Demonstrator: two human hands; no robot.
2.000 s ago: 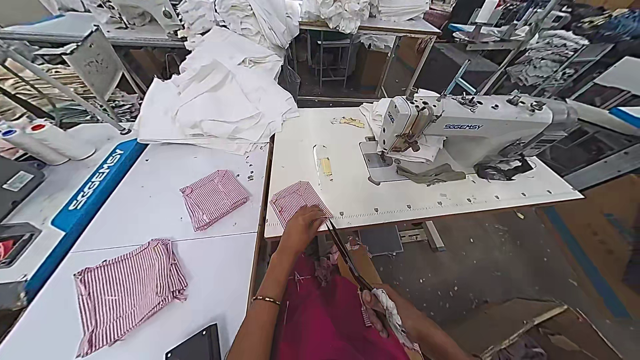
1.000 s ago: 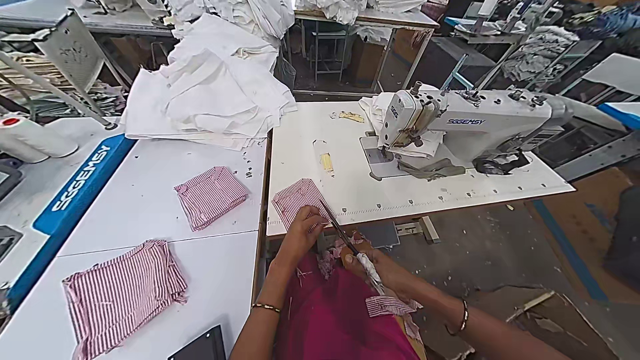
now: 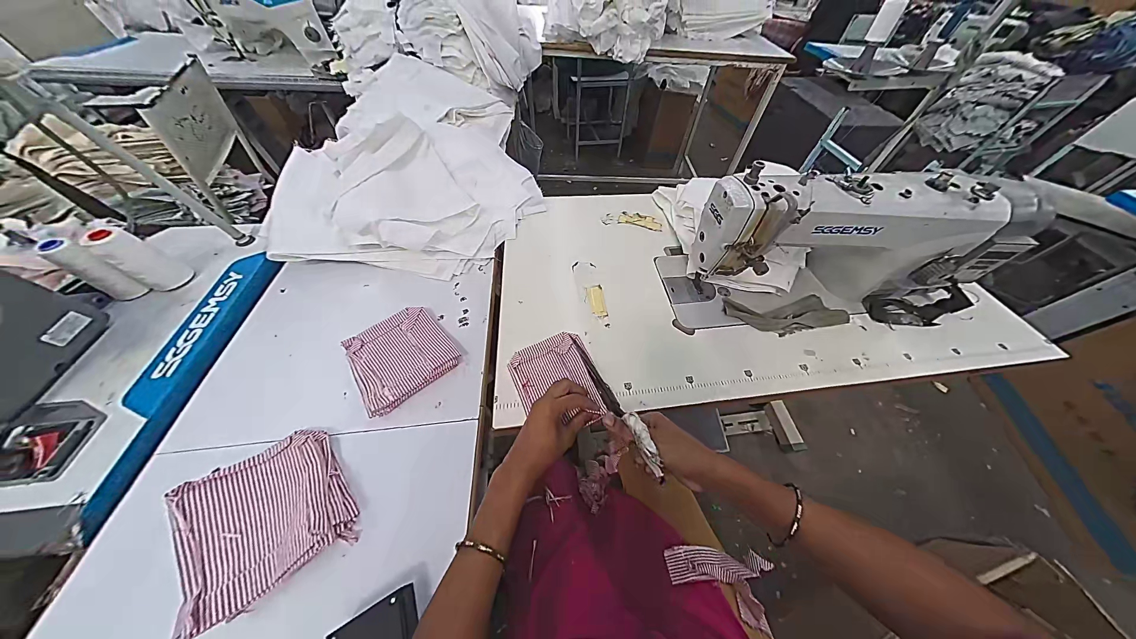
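Observation:
My left hand (image 3: 557, 428) grips the near edge of a red-and-white striped fabric piece (image 3: 550, 362) at the front edge of the sewing table. My right hand (image 3: 670, 451) is shut on scissors (image 3: 641, 442) with cloth-wrapped handles; their dark blades lie along the right side of that piece. The fingertips of both hands nearly meet. A smaller stack of striped pieces (image 3: 404, 359) and a larger one (image 3: 264, 524) lie on the white table to the left. Striped scraps (image 3: 710, 565) rest on my lap, over magenta clothing.
An industrial sewing machine (image 3: 843, 231) stands on the right of the table, with grey cloth (image 3: 785, 313) by its needle plate. White fabric (image 3: 399, 169) is heaped at the back left. Thread cones (image 3: 138, 257) lie at the far left, and a dark flat object (image 3: 377, 617) sits at the near edge.
My right hand has moved up and inward with the scissors, close to my left hand. Striped scraps show on my lap that do not plainly show in the oldest frame.

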